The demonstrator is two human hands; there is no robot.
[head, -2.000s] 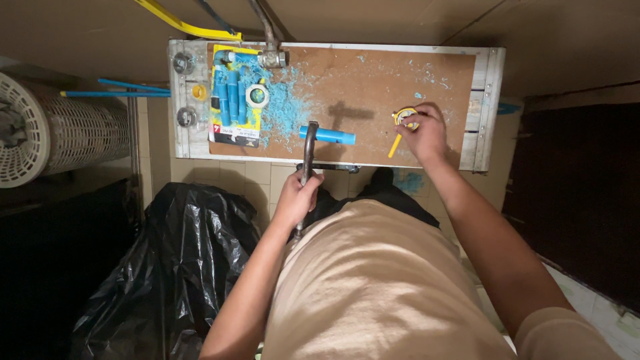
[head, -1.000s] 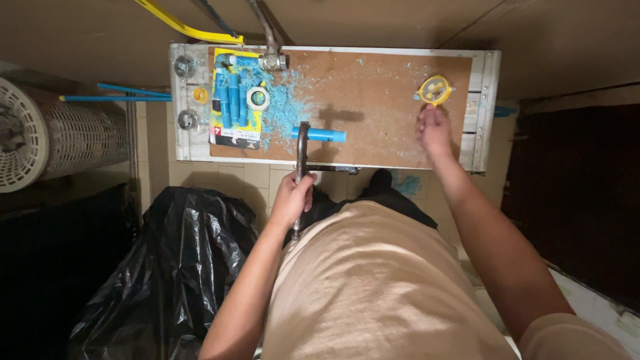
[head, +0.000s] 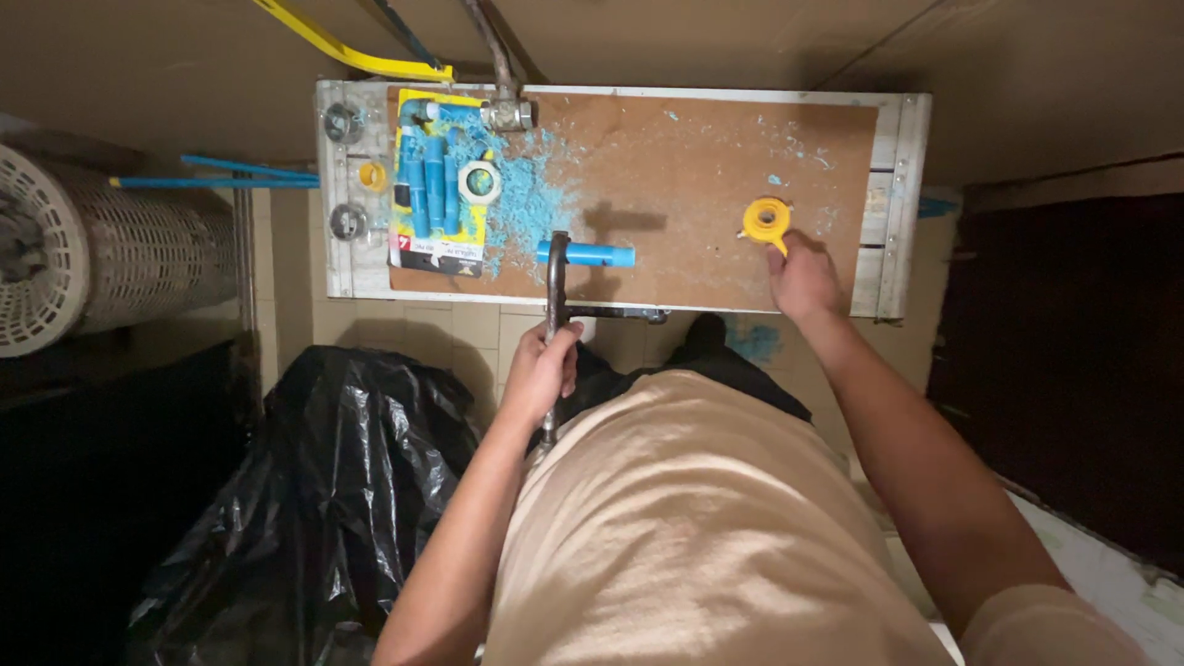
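My left hand (head: 546, 372) is closed around the shaft of a dark metal clamp-like tool (head: 556, 287), whose upper end lies over a short piece of blue plastic pipe (head: 606, 254) near the board's front edge. A side arm of the tool runs right along that edge. At the right of the brown board (head: 684, 176), my right hand (head: 803, 273) holds a yellow ring-shaped tool (head: 766, 220) by its short tail, between the fingertips. The ring's round face shows upward; its exact kind is unclear. My right palm and curled fingers are partly hidden.
Blue pipe pieces (head: 435, 190), a white hex nut (head: 479, 182) and blue shavings (head: 532, 199) lie at the left on a yellow package. Behind are a metal-headed tool (head: 509, 115) and a yellow saw-like frame (head: 351, 54). A black plastic bag (head: 342, 462) and white basket (head: 139, 231) stand left.
My right hand has turned the yellow tool from tilted to face up, moved it away from me, then back toward me and left. My left hand has stayed on the metal tool.
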